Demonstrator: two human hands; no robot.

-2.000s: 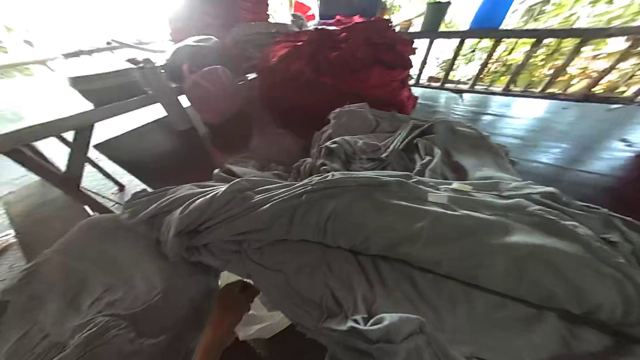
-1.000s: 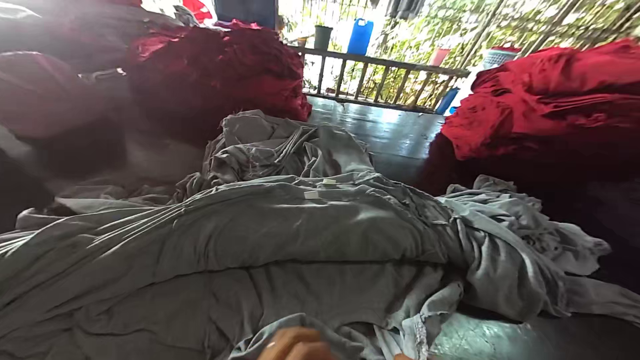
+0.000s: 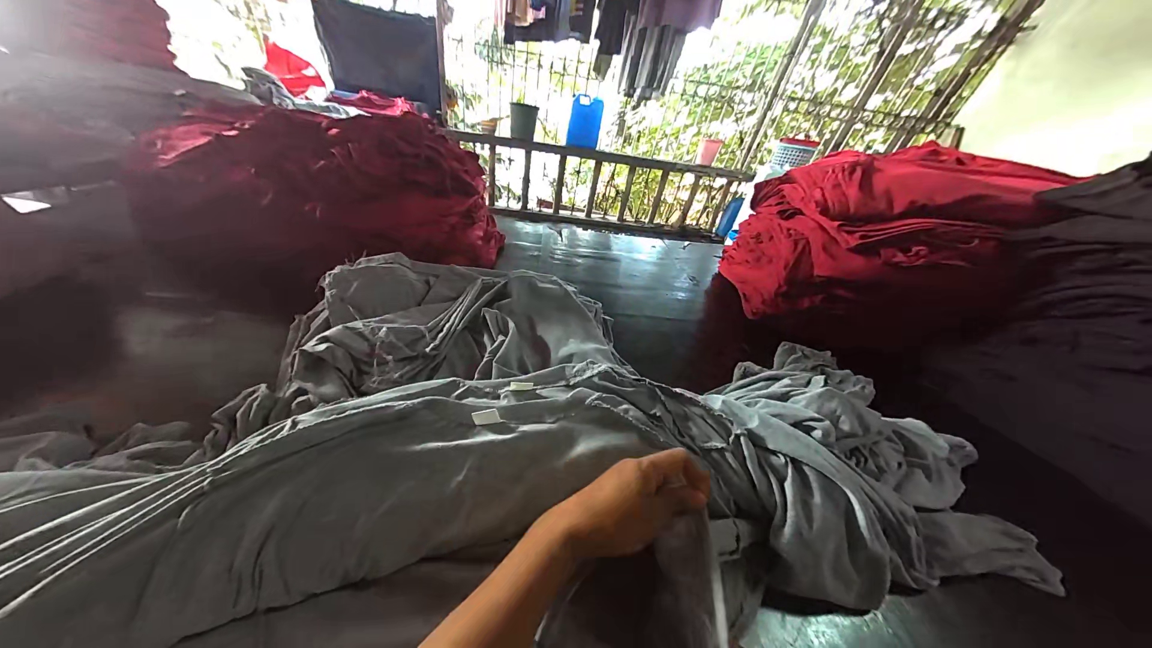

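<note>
My left hand (image 3: 634,502) reaches in from the bottom centre with its fingers closed on the edge of a grey fabric piece (image 3: 688,576), which hangs below the fist. Around and behind it lies a long heap of grey cloth (image 3: 378,495), gathered in layers, with small white tags (image 3: 487,417) on its upper edge. Folded grey fabric (image 3: 423,315) is piled behind that heap, and more crumpled grey cloth (image 3: 837,432) spreads to the right. My right hand is not in view.
Large red fabric piles stand at the left (image 3: 315,189) and right (image 3: 900,216). Dark cloth (image 3: 1098,270) is at the right edge. Beyond the shiny floor (image 3: 603,261) are a wooden railing (image 3: 612,162), a blue jug (image 3: 585,121) and hanging clothes.
The view has swung to the right, bringing the right red pile in. My left hand has come up from the bottom edge and now grips the fabric over the grey heap.
</note>
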